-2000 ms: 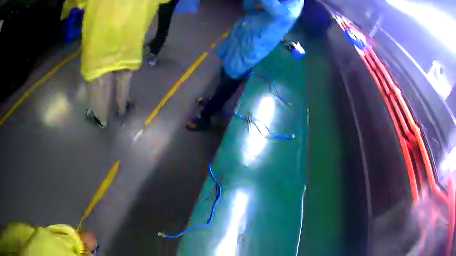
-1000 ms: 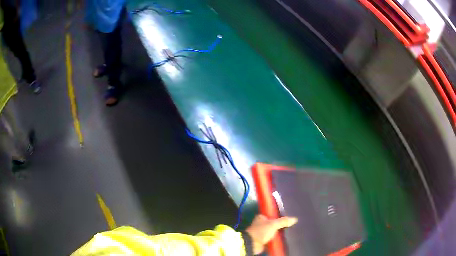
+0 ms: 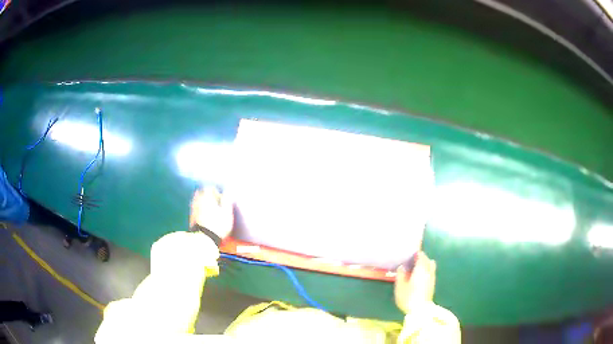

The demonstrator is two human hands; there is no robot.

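Observation:
A closed laptop (image 3: 329,195), washed out white by glare, lies on a red tray (image 3: 309,261) whose rim shows along the near side. The tray is at the green belt (image 3: 497,289). My left hand (image 3: 214,213) is at the tray's near left corner. My right hand (image 3: 415,282) is at its near right corner. Both hands hold the tray's sides; the fingers are partly lost in glare. A blue network cable (image 3: 289,272) comes out from under the tray's near edge and runs towards my yellow smock.
Further blue cables with dark strands (image 3: 82,195) lie on the belt at the left. A long pale seam crosses behind the laptop. A person in blue (image 3: 12,201) stands at the far left edge. A yellow floor line (image 3: 54,272) shows at the lower left.
The view has turned to face the belt squarely. The tray with the laptop, earlier at the lower right with one hand on it, is now central with both hands on it.

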